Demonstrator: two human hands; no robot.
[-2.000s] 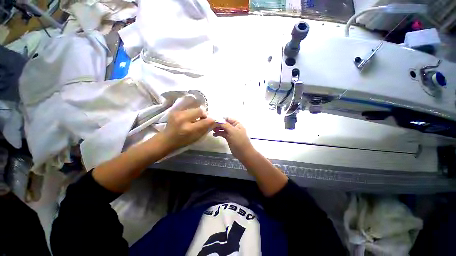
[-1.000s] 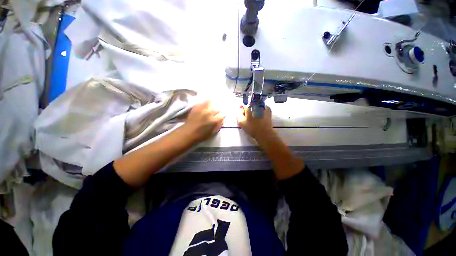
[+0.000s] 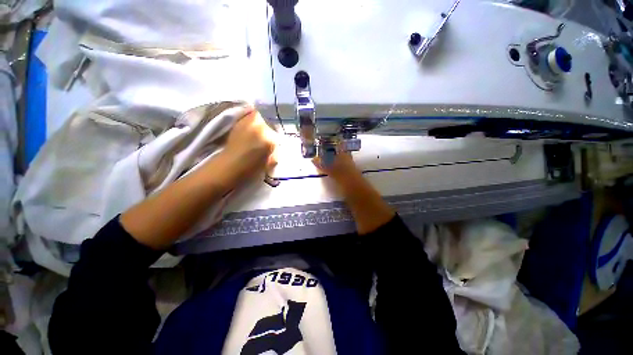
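Note:
Off-white garment cloth (image 3: 104, 163) lies heaped on the left of the sewing table, with folds running up to my left hand. My left hand (image 3: 251, 144) is closed on the edge of this cloth, just left of the needle area. My right hand (image 3: 336, 163) is beside the presser foot, partly hidden behind the metal parts; its fingertips and anything in them cannot be made out. The needle bar area (image 3: 305, 121) of the white sewing machine (image 3: 416, 76) stands between my hands under bright light.
The table's grey ruler-marked front edge (image 3: 277, 223) runs in front of me. A blue strip (image 3: 36, 97) shows at the far left. Pale crumpled cloth (image 3: 486, 270) hangs below the table at the right. A blue-centred knob (image 3: 559, 60) is on the machine head.
Both hands have moved right from the cloth heap to the needle area, bringing the cloth along. The view has shifted right and closer to the machine.

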